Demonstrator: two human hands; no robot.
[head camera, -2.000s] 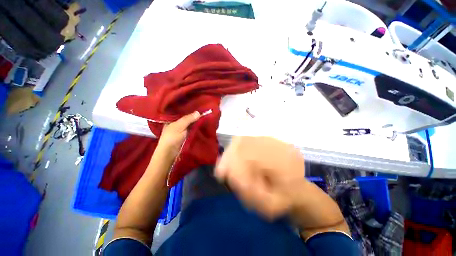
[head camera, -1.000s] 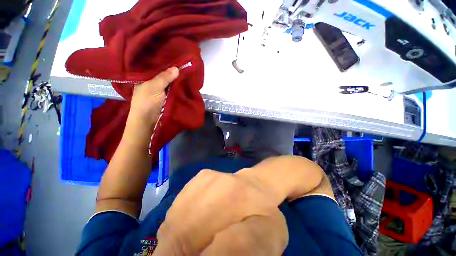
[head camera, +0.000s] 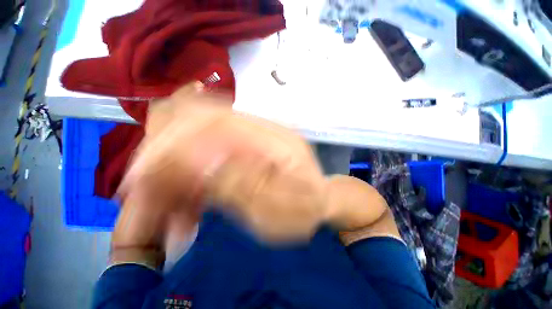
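Observation:
A dark red cloth piece (head camera: 175, 45) lies bunched on the left of the white table, with part hanging over its front edge. A small pale tag or strip end (head camera: 212, 78) shows at my left fingertips. My left hand (head camera: 178, 99) is on the cloth and mostly hidden behind my right hand; only its upper part shows. My right hand (head camera: 224, 175) is large and blurred, crossing in front of my left hand and forearm. Whether it holds anything cannot be seen.
The white sewing machine (head camera: 439, 36) stands at the upper right, with a dark phone-like object (head camera: 397, 49) below it. Thread snips (head camera: 419, 103) lie near the table edge (head camera: 387, 142). A blue bin (head camera: 82, 181) is below left. Plaid garments (head camera: 442, 241) and a red stool (head camera: 487, 250) are at right.
My right hand has moved from low in front of my body up and left, over my left hand. The view has shifted, so the cloth and machine sit further left and higher.

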